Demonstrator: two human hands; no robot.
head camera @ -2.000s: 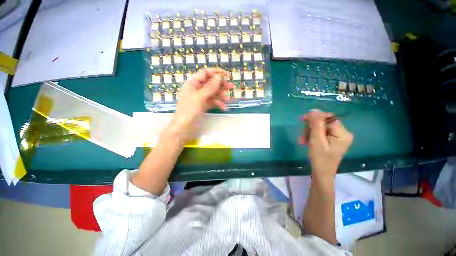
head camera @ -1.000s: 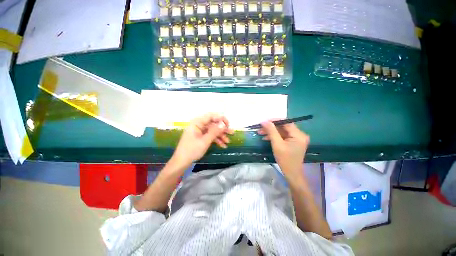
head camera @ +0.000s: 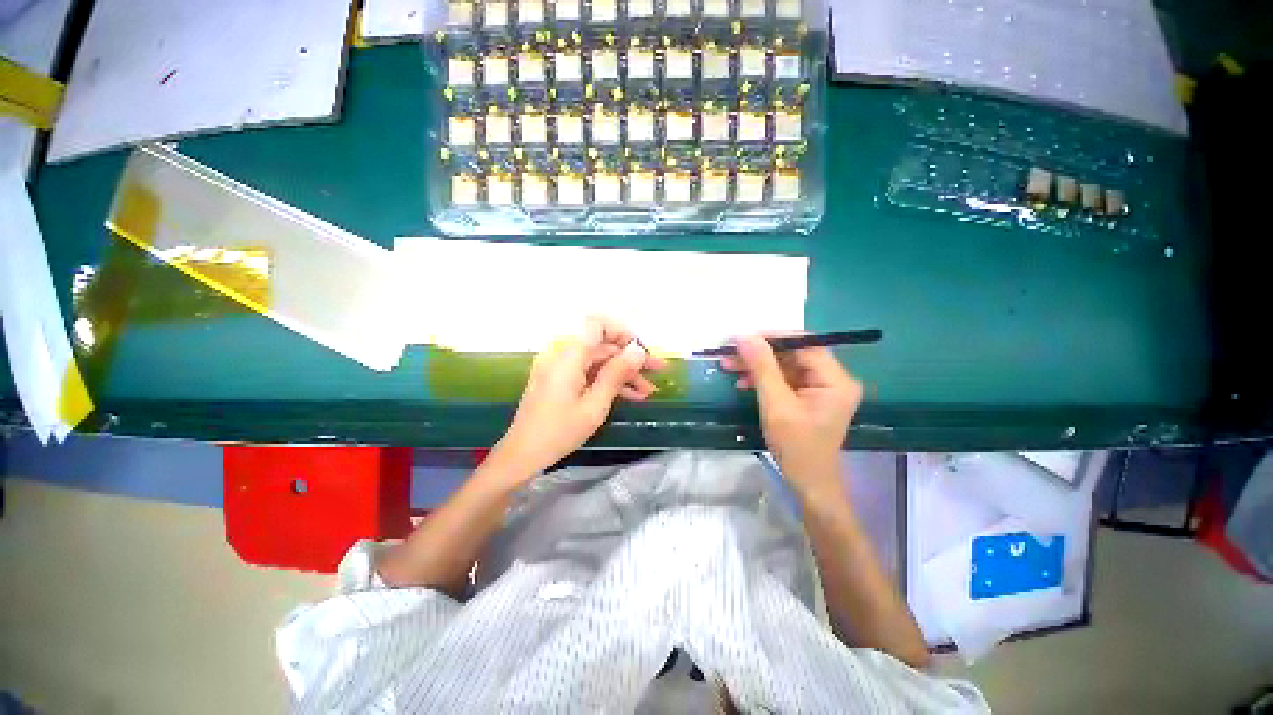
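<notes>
My left hand (head camera: 584, 384) pinches a tiny pale piece, likely a small module (head camera: 637, 352), between thumb and fingertips over the front edge of the liner strip. My right hand (head camera: 799, 391) holds black tweezers (head camera: 831, 338) like a pen, their tip pointing left towards the module, with a small gap between. The pale liner strip (head camera: 600, 286) lies flat behind both hands. Behind it stands the clear blister tray (head camera: 628, 219) with rows of pale square modules, cut off at the top.
A second pale strip (head camera: 265, 273) slants at the left with amber tape. A small blister tray (head camera: 963, 196) at the right holds several beige parts. White boards (head camera: 203, 70) lie at the back. A red box (head camera: 300, 510) and a board with a blue piece (head camera: 1016, 563) are below the bench edge.
Over the two seconds, my left hand has come from the full tray to the strip's front edge. My right hand has moved left with the tweezers, now close to the left fingertips.
</notes>
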